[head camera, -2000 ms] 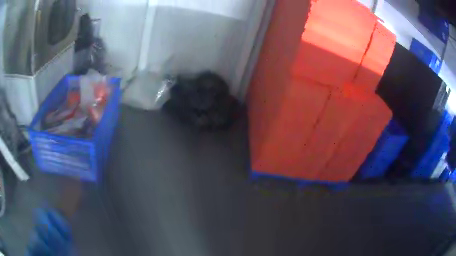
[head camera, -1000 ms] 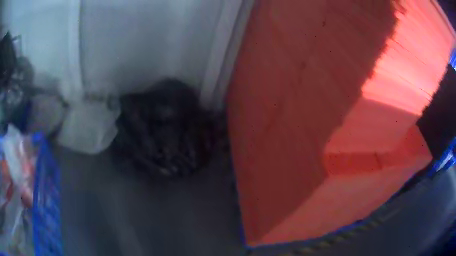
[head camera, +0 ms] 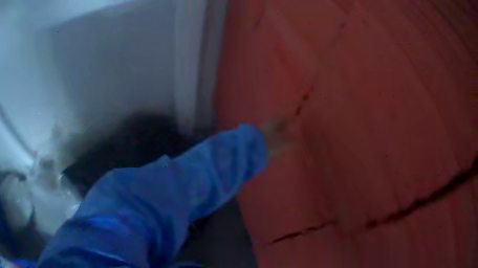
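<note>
A tall red-orange foam stack point(head camera: 377, 131) fills the right half of the view, close in front of me. Dark, uneven gaps cross its face near the bottom and right. My left arm, in a blue sleeve, reaches from the lower left to the stack. My left hand point(head camera: 278, 137) is small and blurred against the stack's left part; its fingers and any hold on the foam cannot be made out. My right hand is out of the picture.
A pale wall or panel point(head camera: 115, 68) with an upright post point(head camera: 191, 68) stands left of the stack. A dark bag-like heap point(head camera: 120, 144) lies at its foot, partly behind my sleeve. Whitish plastic point(head camera: 50, 196) is at the lower left, and dark floor point(head camera: 225, 235) shows below my arm.
The view has moved in close to the foam stack. My left arm has come into view and reaches to it. The blue crate at the left has almost left the picture.
</note>
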